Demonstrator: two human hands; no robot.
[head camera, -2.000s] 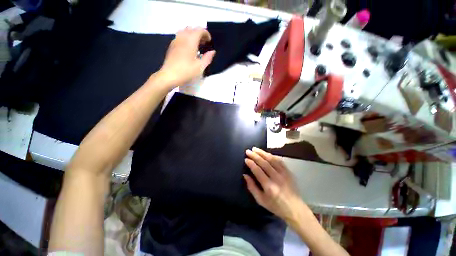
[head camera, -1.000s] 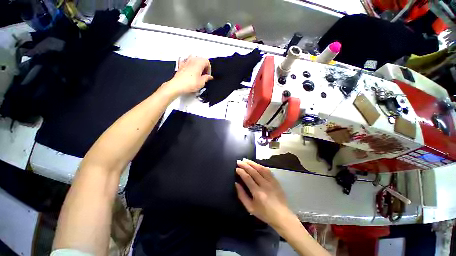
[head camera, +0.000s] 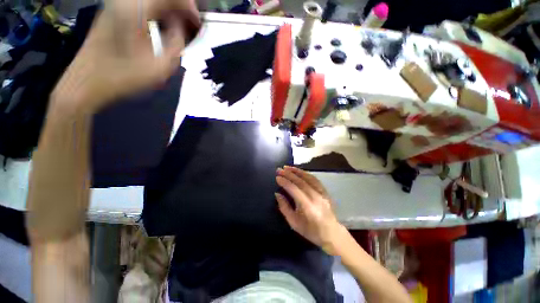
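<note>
A black garment panel lies flat in front of me, its upper right corner by the lit needle area, its lower part over the table's front edge. My right hand rests on its right edge, fingers spread, not gripping. My left hand is raised at the upper left, large and blurred, fingers curled; whether it holds anything cannot be told. Small ragged-edged black pieces lie behind and left of the needle. The white sewing machine has a red front end; its presser foot is small and blurred.
A stack of black cut panels lies left, partly behind my left arm. Black cloth is heaped at the far left. Right of the bed are a dark lump and looped-handle scissors. A pink-topped spool stands behind the machine.
My left hand has left the small black pieces and moved up and left, towards the camera. My right hand stays on the panel edge. The view has shifted.
</note>
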